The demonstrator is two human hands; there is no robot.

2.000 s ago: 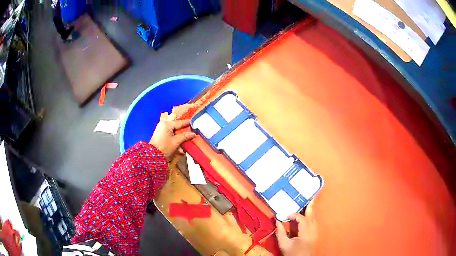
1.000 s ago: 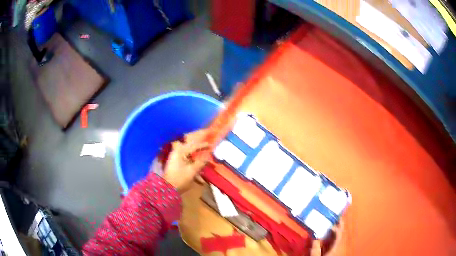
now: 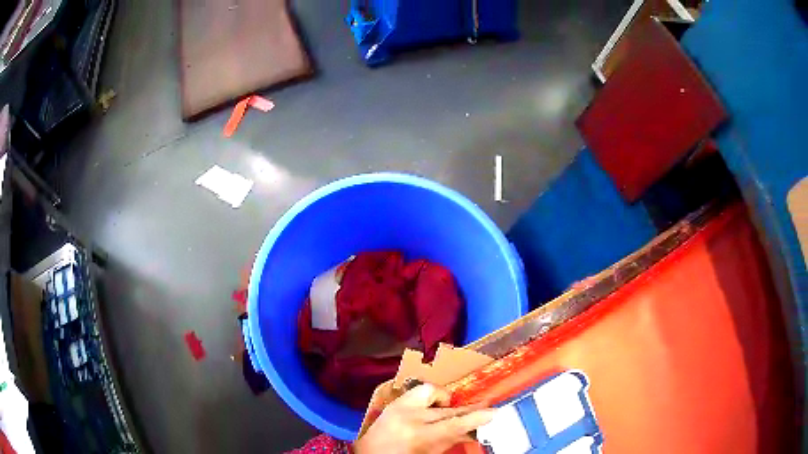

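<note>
The blue-and-white cutting die lies on the orange-red sheet at the bottom right, cut off by the frame's lower edge. My left hand is at the sheet's left edge, its fingertips reaching to the die's corner. It holds a tan notched offcut over the rim of the blue scrap bin. Dark red scrap and a pale piece lie in the bin. My right hand is out of the picture.
A brown board lies on the floor at the top. Red and white scraps are scattered on the floor around the bin. A dark red panel and blue machine parts stand at the upper right. Another blue-and-white die is at the left.
The view has swung left and down onto the bin. The die now shows only in part at the bottom. My left hand now has a tan offcut at the bin's rim; my right hand has left the picture.
</note>
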